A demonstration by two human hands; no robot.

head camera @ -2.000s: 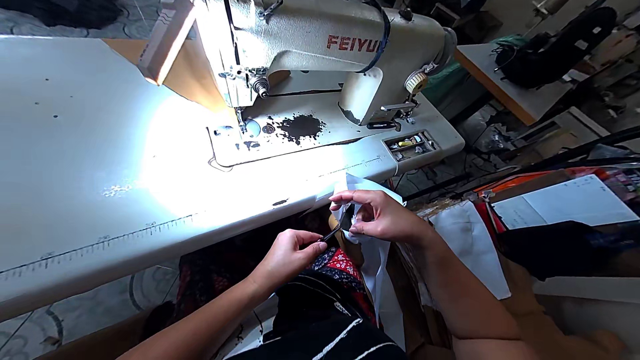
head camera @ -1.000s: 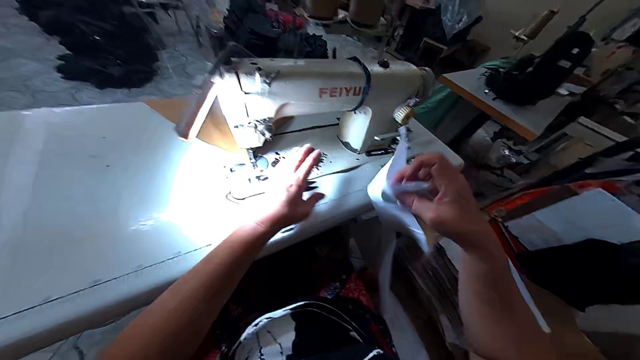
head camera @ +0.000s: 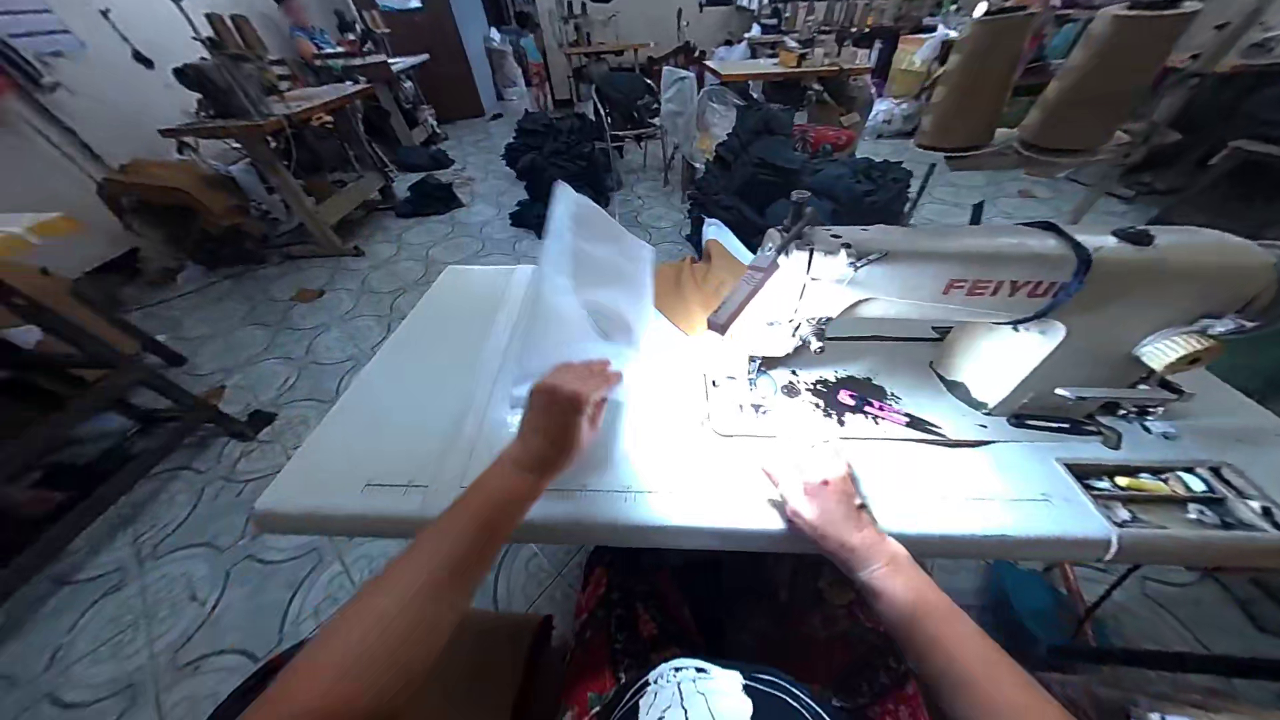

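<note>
My left hand [head camera: 565, 415] grips the lower edge of a translucent white sheet [head camera: 590, 280], which stands up blurred over the left part of the white sewing table [head camera: 400, 420]. My right hand [head camera: 825, 500] rests near the table's front edge, below the needle area; its fingertips are washed out by glare, and whether anything is under them cannot be told. The industrial sewing machine [head camera: 960, 280] stands at the right. On its bed lie small thread snips [head camera: 885, 410] with pink handles, over a dark patch. A brown piece of material [head camera: 700, 285] lies behind the sheet.
A tray of small parts [head camera: 1170, 495] is set in the table's right front. Piles of dark cloth [head camera: 800, 170] lie on the floor behind. Two large thread cones [head camera: 975, 80] stand at the back right. Another wooden worktable [head camera: 290, 110] is at the back left, with a person beyond.
The view has swung far left. The snips now lie on the machine bed. The right hand held white material a second ago and now rests low on the table; the left hand now holds a white sheet.
</note>
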